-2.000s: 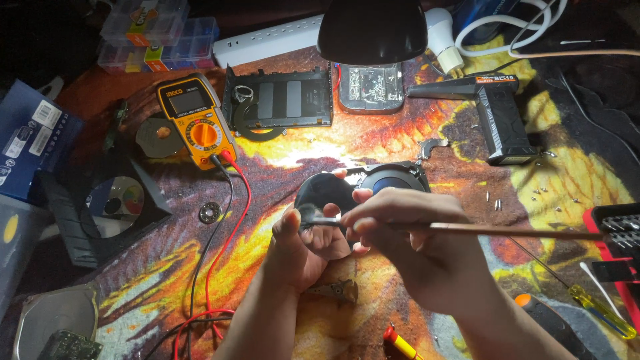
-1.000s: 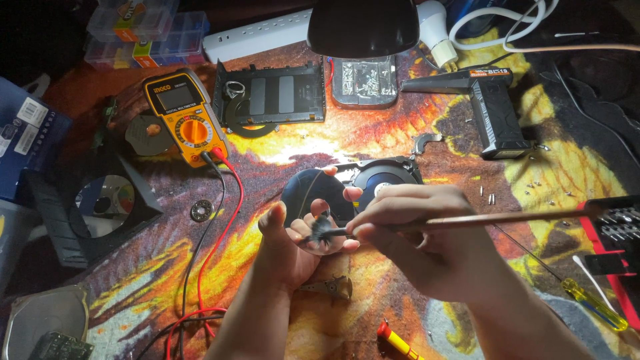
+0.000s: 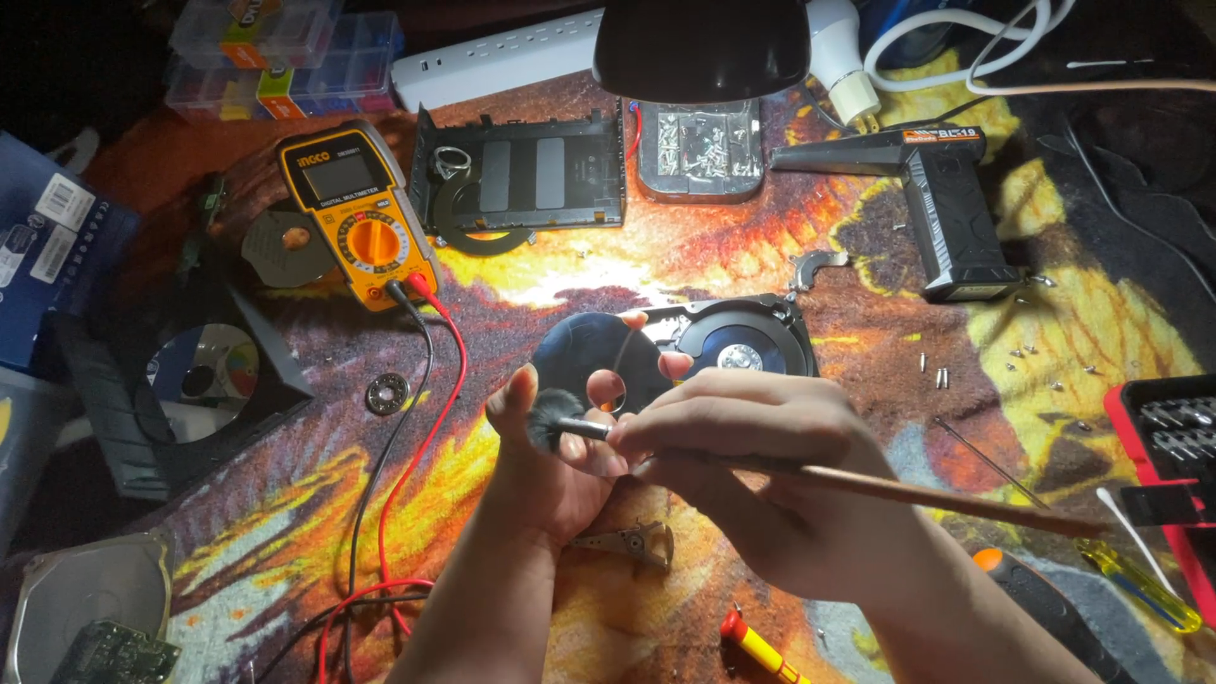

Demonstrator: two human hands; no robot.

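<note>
My left hand [image 3: 560, 475] holds a shiny hard drive platter [image 3: 579, 356] by its rim, with fingertips showing at the edge and one at the centre hole. My right hand [image 3: 750, 446] grips a long wooden-handled brush [image 3: 902, 494]. Its dark, soft bristles [image 3: 554, 418] lie against the platter's lower left part, close to my left thumb. Just behind my hands sits an opened hard drive [image 3: 746, 332] with a platter and round hub inside, partly covered by my fingers. A hard drive actuator arm [image 3: 632, 543] lies on the cloth between my forearms.
A yellow multimeter [image 3: 361, 218] with red and black leads lies at left. Behind are a black plastic cover [image 3: 532, 176], a tray of screws [image 3: 701, 147] and a lamp head [image 3: 703, 47]. Loose screws, a red-yellow screwdriver [image 3: 760, 651] and a red-edged bit case [image 3: 1140, 446] are at right and front.
The brush bristles have moved left across the platter, from near its centre hole one second ago to its lower left edge. My left hand still holds the platter.
</note>
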